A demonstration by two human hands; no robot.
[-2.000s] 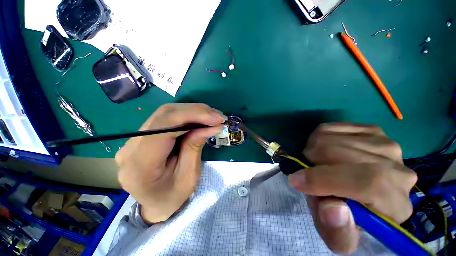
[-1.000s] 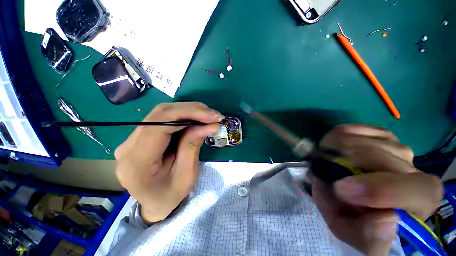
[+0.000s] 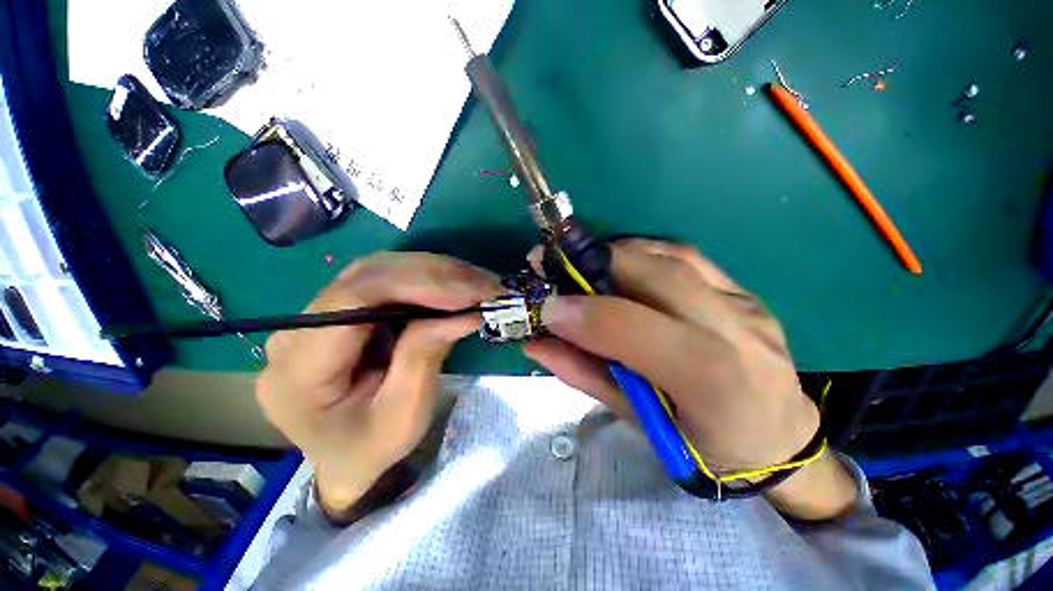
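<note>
The small opened watch body [image 3: 508, 320], with silver and gold insides, is between my two hands near the mat's front edge. My left hand [image 3: 358, 358] holds the thin black tweezers [image 3: 266, 324] between thumb and fingers, their tip end at the watch body's left side. My right hand [image 3: 681, 346] holds the blue-handled soldering iron [image 3: 652, 421], its metal barrel pointing up and away over the mat to the paper. My right thumb and fingertips touch the watch body's right side. The fingers partly hide the watch body.
An orange stick [image 3: 849, 179] lies on the green mat [image 3: 693, 150] at right. Glossy black watch parts [image 3: 277, 191] and white paper [image 3: 358, 104] are at upper left. A blue-rimmed tray [image 3: 69, 196] stands far left. An open case [image 3: 718, 23] is at the top; wire bits lie about.
My right hand has moved left to the watch body. The soldering iron has swung from pointing at the watch body to pointing up and away. My left hand stays nearly in place with the tweezers.
</note>
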